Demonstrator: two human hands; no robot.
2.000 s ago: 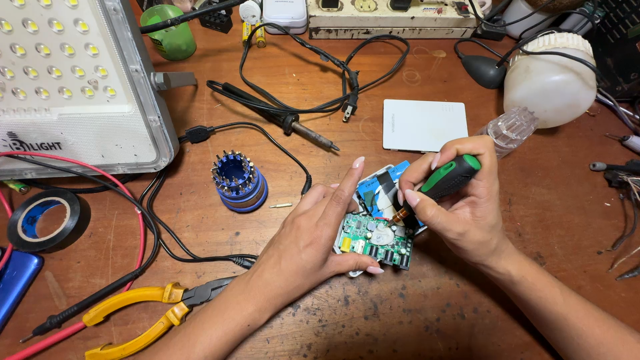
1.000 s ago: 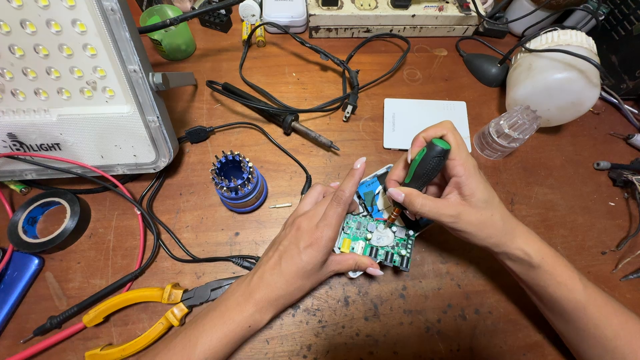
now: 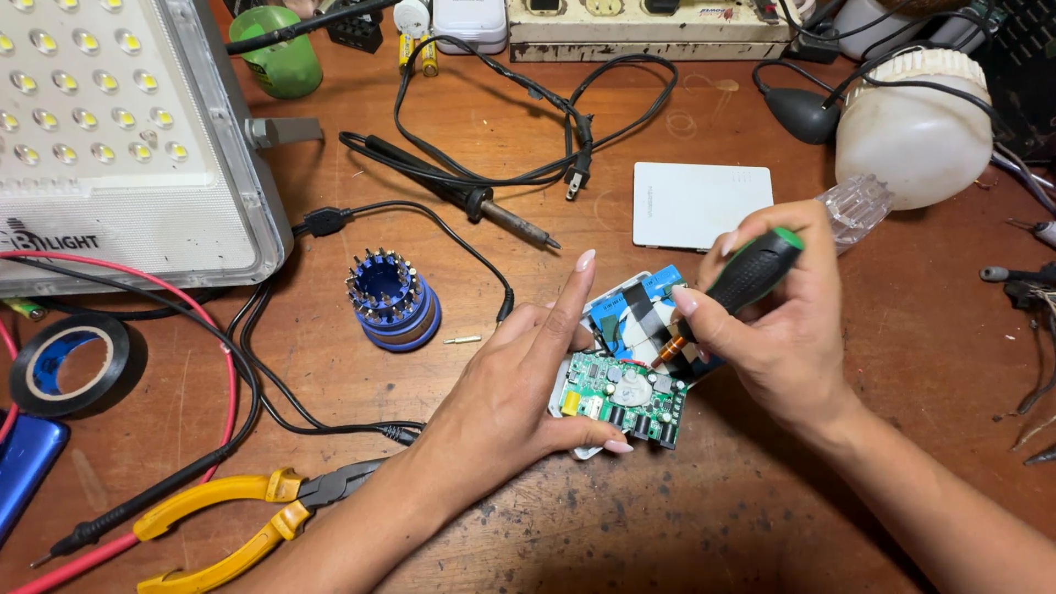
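My left hand (image 3: pixel 528 371) grips the left side of an opened device, its thumb along the lower edge of a green circuit board (image 3: pixel 615 392). Above the board, in the white plastic casing (image 3: pixel 558 386), lies a blue battery pack (image 3: pixel 664 282) crossed by dark tape. A green and black screwdriver (image 3: pixel 751 272) is held tilted in my right hand (image 3: pixel 784 330). Its orange-brown lower part points down to the board's upper edge; I cannot tell whether the tip touches. A flat white cover (image 3: pixel 701 202) lies just behind the hands.
To the left are a blue bit holder (image 3: pixel 396 309), a loose bit (image 3: pixel 462 339), yellow-handled pliers (image 3: pixel 289 503), black tape (image 3: pixel 74 363) and an LED floodlight (image 3: pixel 107 148). A soldering iron (image 3: pixel 478 198) with its looped cord lies behind. A bulb (image 3: pixel 916 132) stands back right.
My right hand has shifted slightly and the screwdriver leans further to the right than one second ago. The left hand keeps its hold on the device.
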